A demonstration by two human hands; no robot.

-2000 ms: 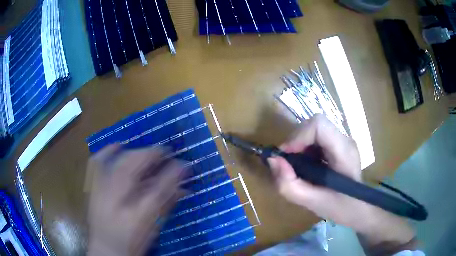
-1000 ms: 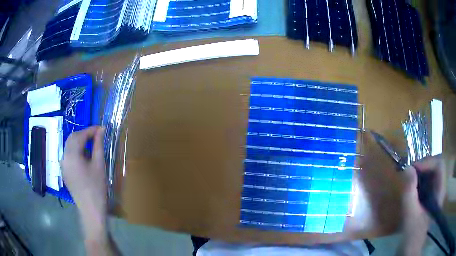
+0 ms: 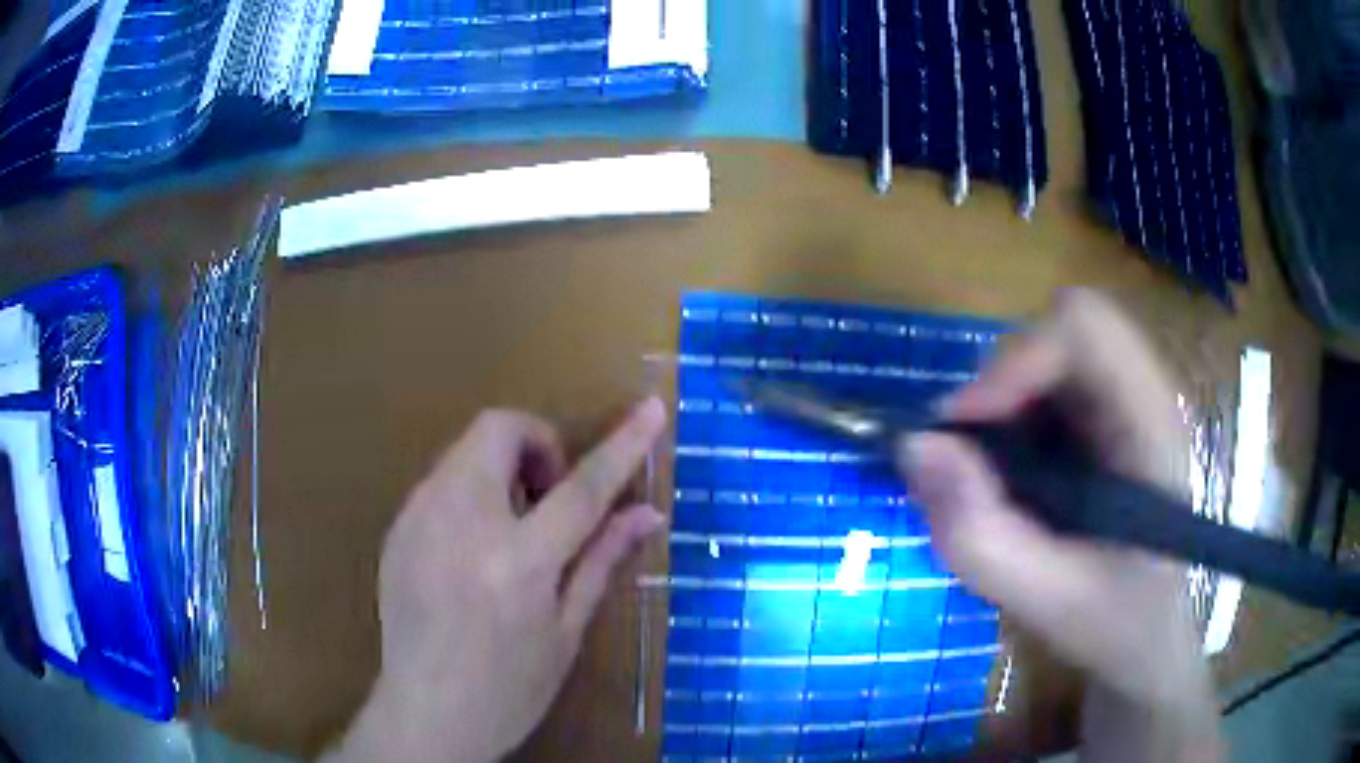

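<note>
A blue solar cell string point(image 3: 828, 514) with thin silver lines lies on the brown tabletop in front of me. My left hand point(image 3: 515, 567) is at its left edge, fingertips on a thin silver ribbon point(image 3: 646, 447) that runs along the edge. A second thin ribbon point(image 3: 643, 656) lies lower along the same edge. My right hand point(image 3: 1044, 522) holds a black soldering iron point(image 3: 1104, 499) over the string, its tip pointing left toward the upper left edge. The tip is blurred, so contact cannot be told.
A white strip point(image 3: 492, 201) lies behind, and a wire bundle point(image 3: 216, 477) and blue tray point(image 3: 142, 596) are at left. Panel stacks point(image 3: 515, 60) and dark cell stacks point(image 3: 932, 97) are at the back. Another white strip point(image 3: 1241, 492) and partly hidden short ribbons are at right.
My left hand has moved from the wire bundle right to the string's left edge, where a long ribbon now lies. The iron has moved from the string's right side to above its upper left part.
</note>
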